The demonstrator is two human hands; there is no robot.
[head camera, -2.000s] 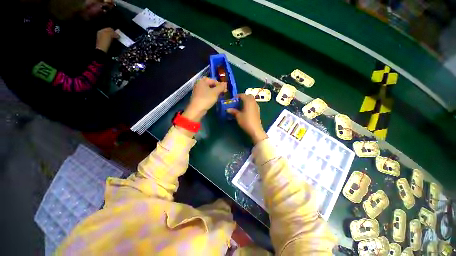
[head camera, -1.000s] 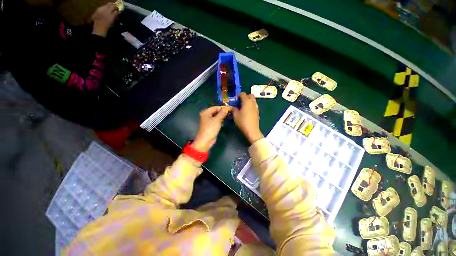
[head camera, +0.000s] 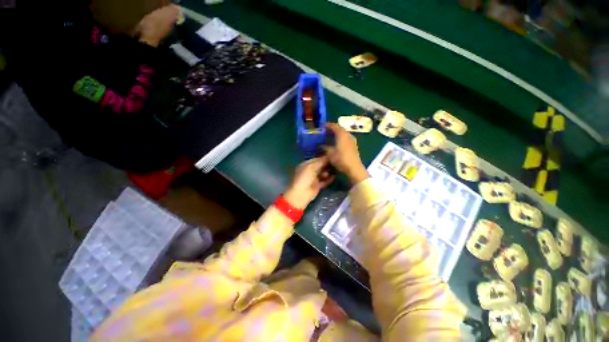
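My left hand (head camera: 307,180), with a red band at the wrist, and my right hand (head camera: 343,151) meet in front of the near end of the blue parts bin (head camera: 311,137). Their fingertips are together around something small and dark that is too blurred to name. The bin stands on the green bench and holds reddish-brown parts (head camera: 308,103). The white blister tray (head camera: 427,207) lies right of my hands, partly under my right forearm. Two of its upper-left pockets hold small parts, one yellow (head camera: 408,171).
Cream housings with wires (head camera: 484,239) lie right of and behind the tray. One housing (head camera: 362,61) is on the green conveyor (head camera: 427,80). A person in dark sleeves (head camera: 113,87) works at left beside a pile of small parts (head camera: 224,67). Empty-looking trays (head camera: 117,247) are at lower left.
Both hands have drawn back from the bin toward me and now meet in front of its near end. The view has shifted slightly. The other person's hand has moved up.
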